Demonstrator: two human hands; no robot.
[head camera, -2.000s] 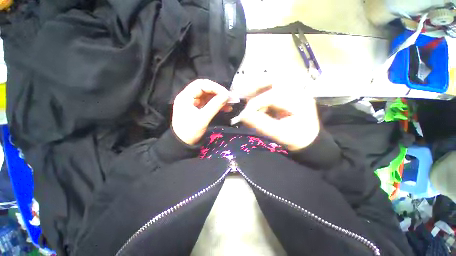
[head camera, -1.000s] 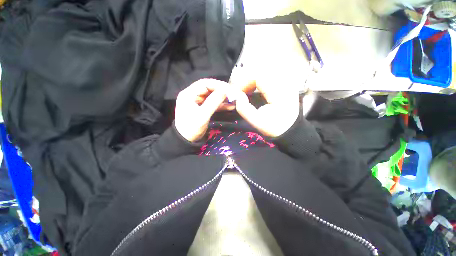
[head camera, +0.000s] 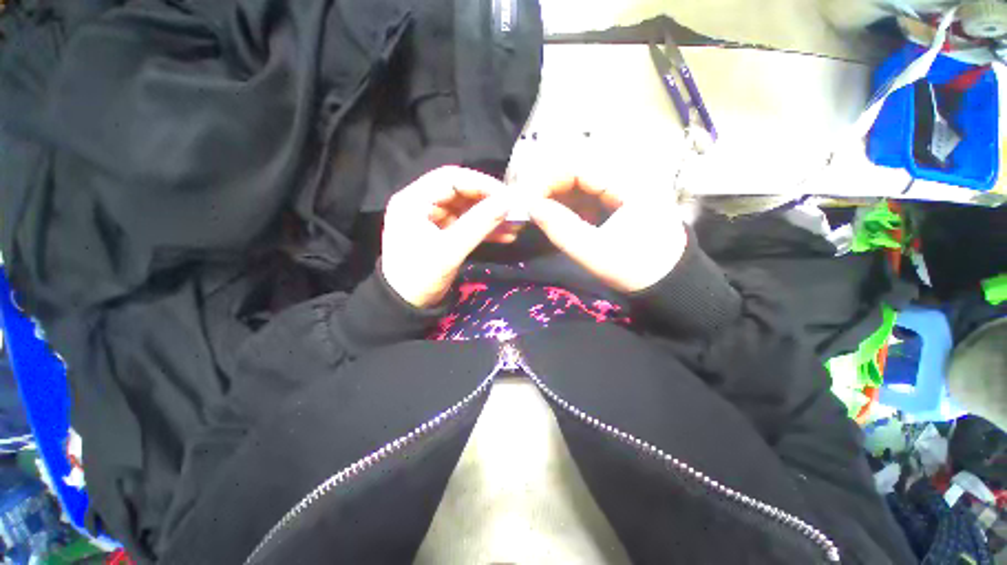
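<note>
My left hand and my right hand meet by the fingertips above my lap, at the table's front edge. Between the fingertips is a tiny white label, pinched from both sides; it is overexposed and its details cannot be read. A black garment lies heaped at the left. Its flat waistband or neckband carries a small tag with light lettering at the top. Thread snips with purple-blue handles lie on the table beyond my right hand, touched by neither hand.
A blue bin with scraps stands at the table's right, with a white tape hanging beside it. The table's front edge runs behind my right hand. Bright green cloth and a light blue container are below right.
My right hand was blurred and apart from the left two seconds ago; its fingertips have closed in to meet the left at the label. The view has shifted slightly.
</note>
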